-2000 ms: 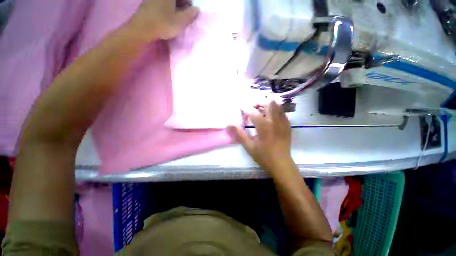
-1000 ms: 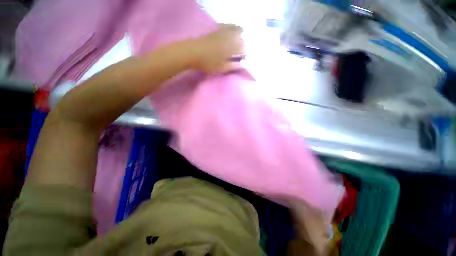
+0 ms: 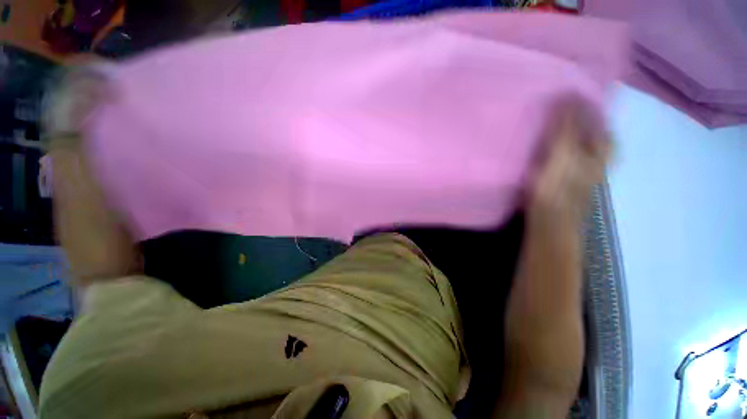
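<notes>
A pink fabric panel (image 3: 328, 131) is stretched wide in the air above the wearer's lap, blurred by motion. My left hand (image 3: 80, 102) is at its left end and my right hand (image 3: 573, 151) at its right end. Both hands are blurred and hold the cloth, and their fingertips are partly hidden. A thin loose thread (image 3: 305, 248) hangs at the panel's lower edge.
The white table (image 3: 680, 213) lies on the right, with its ridged grey front edge (image 3: 606, 303) beside my right forearm. Layered pink panels (image 3: 696, 49) lie at the top right. A lit metal machine part (image 3: 721, 380) shows at the bottom right.
The view has swung left, so the machine head is out of view. The panel has left the table and is spread in the air between both hands.
</notes>
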